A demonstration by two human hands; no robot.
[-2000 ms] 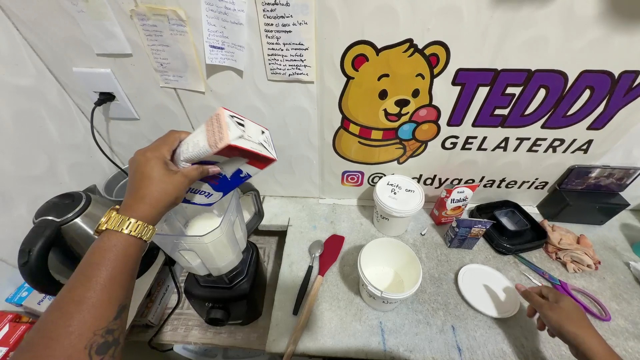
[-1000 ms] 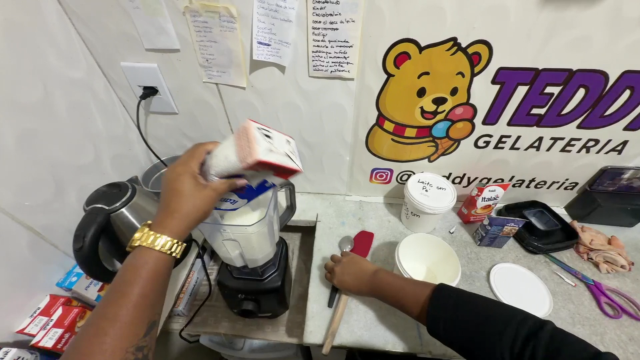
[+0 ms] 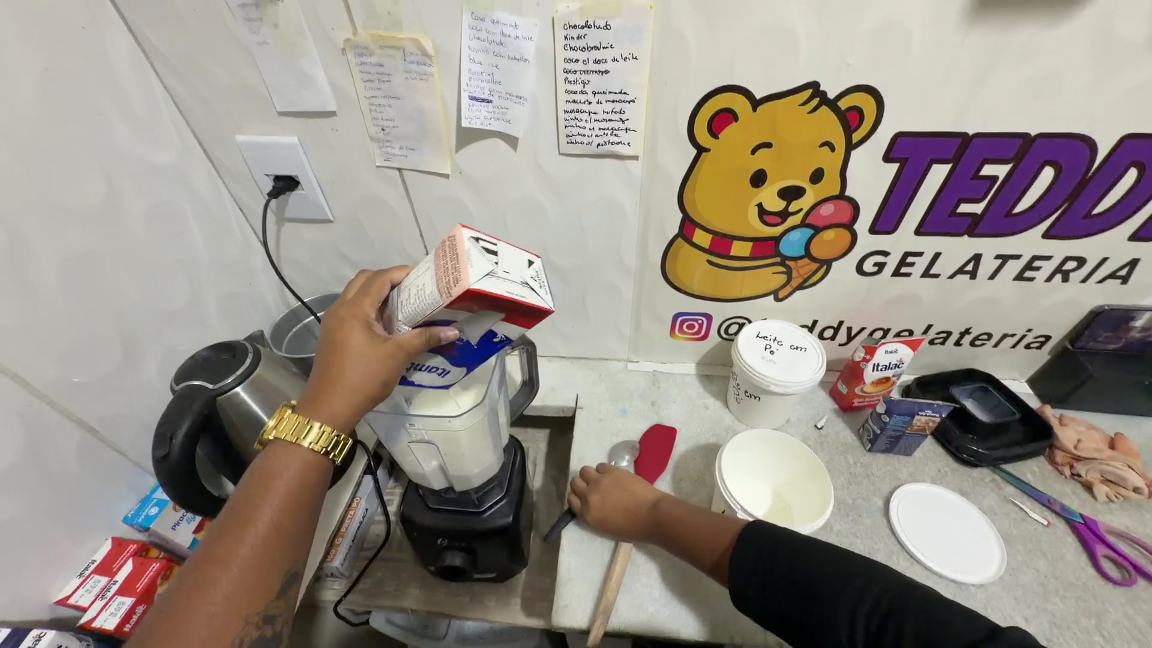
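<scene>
My left hand [image 3: 364, 337] grips a milk carton [image 3: 481, 283], tipped mouth down over the clear blender jug [image 3: 450, 432]. White liquid stands in the jug, which sits on its black base [image 3: 468, 522]. My right hand [image 3: 612, 499] rests on the counter over a metal spoon [image 3: 623, 453] with a dark handle and beside a red spatula [image 3: 655, 453] with a wooden handle; whether its fingers grip either one cannot be told. An open white tub [image 3: 776, 477] stands right of that hand, with a white lid [image 3: 947, 533] lying farther right.
A steel kettle [image 3: 243, 405] and a metal pot [image 3: 306, 328] stand left of the blender. At the back are a lidded tub [image 3: 774, 369], small cartons [image 3: 873, 373], a black tray [image 3: 985, 418] and a crumpled cloth [image 3: 1093, 454]. Purple-handled scissors [image 3: 1107, 540] lie right. A power cord [image 3: 382, 540] hangs beside the blender.
My right hand has moved left from beside the white lid to the spoon and spatula. My left hand still holds the carton tipped over the jug.
</scene>
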